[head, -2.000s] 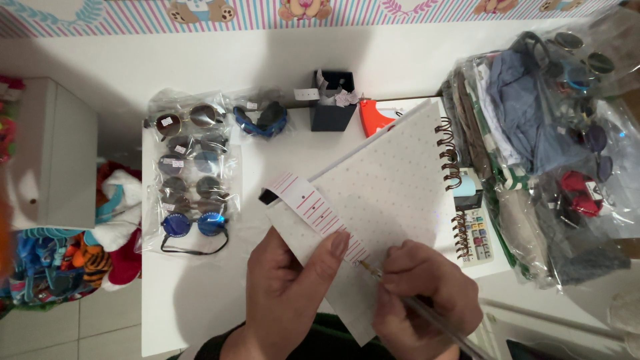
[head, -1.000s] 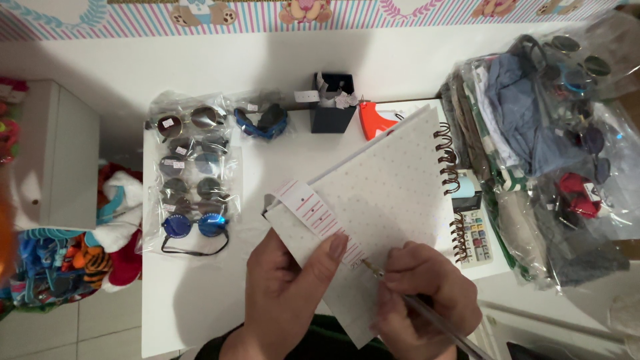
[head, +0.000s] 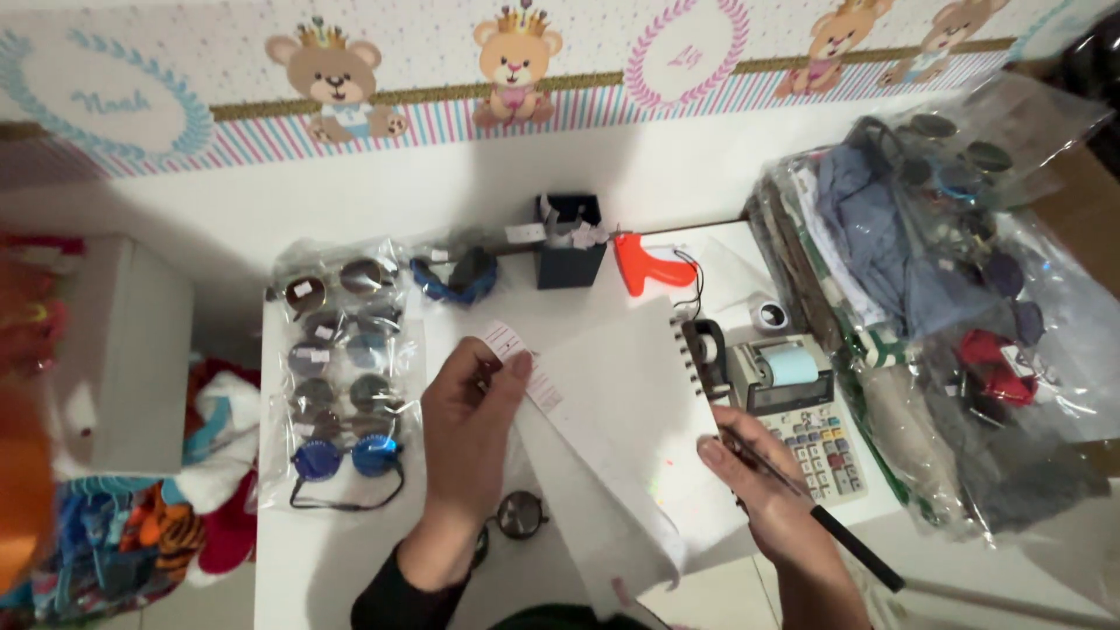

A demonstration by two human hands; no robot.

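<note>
Between the thumb and fingers of my left hand [head: 472, 420] is a strip of white labels [head: 544, 385] with red print. My right hand [head: 761, 490] grips the right edge of a spiral notebook [head: 630, 385] and also holds a dark pen [head: 853, 547]. A loose white sheet [head: 577, 507] hangs from the notebook at a slant. Round sunglasses [head: 521, 514] lie on the white table just right of my left wrist, partly hidden. Left of my left hand, several sunglasses in clear plastic sleeves [head: 346, 372] lie in a column.
At the back stand a dark box [head: 569, 262] with tags and an orange tagging gun [head: 647, 267]. Blue sunglasses [head: 455, 276] lie beside the box. A printing calculator [head: 809, 420] and a tape dispenser [head: 707, 350] are on the right, near bagged clothes [head: 901, 254]. A cabinet [head: 122, 350] stands left.
Both hands have moved apart; my right hand has gone from writing near the strip to the notebook's edge. The notebook has shifted, and the calculator and round sunglasses now show. The view has tilted.
</note>
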